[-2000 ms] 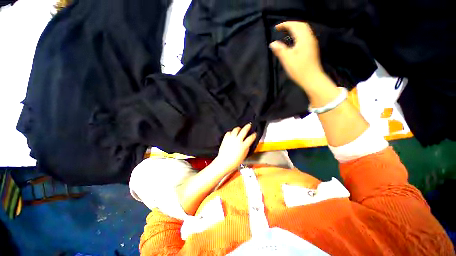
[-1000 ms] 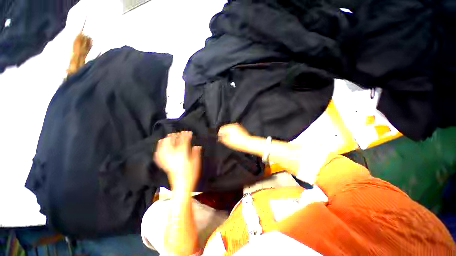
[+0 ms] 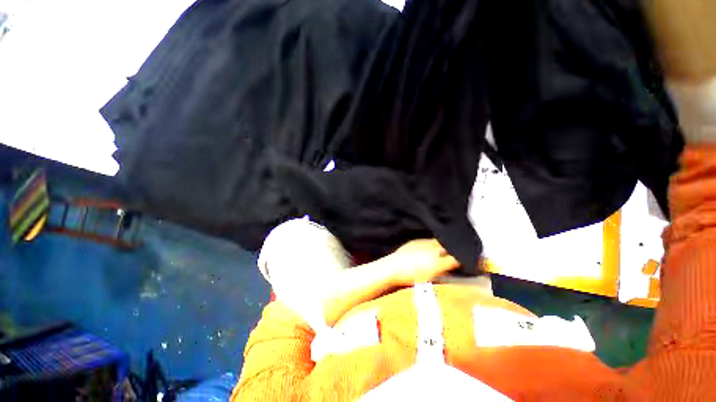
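A large black garment (image 3: 314, 102) spreads over the white table and hangs over its front edge to my lap. My left hand (image 3: 424, 259) is low in front of my waist, with its fingertips at the garment's lower edge, partly covered by the cloth. It looks closed on that edge. My right arm is raised at the far right. Only its orange sleeve, white cuff and a blurred strip of forearm show, and the right hand is beyond the picture's edge.
More black cloth (image 3: 573, 141) hangs at the right. Yellow tape (image 3: 549, 276) edges the white table (image 3: 94, 71). A blue crate (image 3: 63, 357), a brown slatted wooden piece (image 3: 90, 220) and a striped object (image 3: 30, 206) are at the lower left.
My right hand has left the cloth and gone up and right out of view. My left hand has moved right, to the garment's lower edge. The black cloth has been shifted and stretched out.
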